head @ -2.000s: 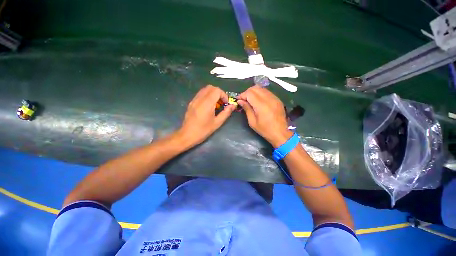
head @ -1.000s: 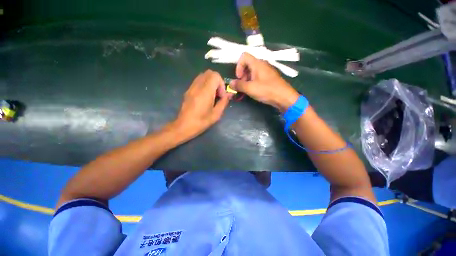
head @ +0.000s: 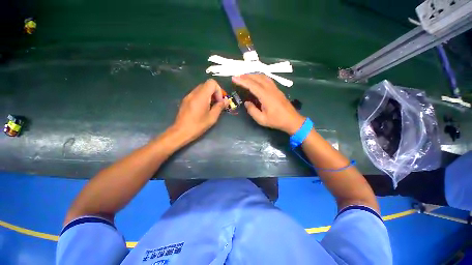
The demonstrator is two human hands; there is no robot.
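A small circuit board module (head: 232,102) with a yellow block and dark parts is at the fingertips of my left hand (head: 199,109), above the green surface (head: 129,98). A bit of orange shows at the left fingertips. My right hand (head: 271,106) is just right of the module, with thumb and fingers apart and nothing seen in it. A blue wrist strap (head: 301,133) is on my right wrist. A small dark part (head: 296,104) lies just beyond the right hand, partly hidden by it.
Other modules lie at the left edge (head: 13,126) and upper left (head: 30,25). White strips (head: 248,68) cross a blue-purple strip's end (head: 235,23). An open clear bag (head: 422,129) with black contents and a metal bar (head: 398,52) are at right. Another person's sleeve (head: 459,181) shows there.
My right thumb and fingers have come away from the module and opened. My left hand still holds it. The camera view has shifted, and a module now shows at the upper left.
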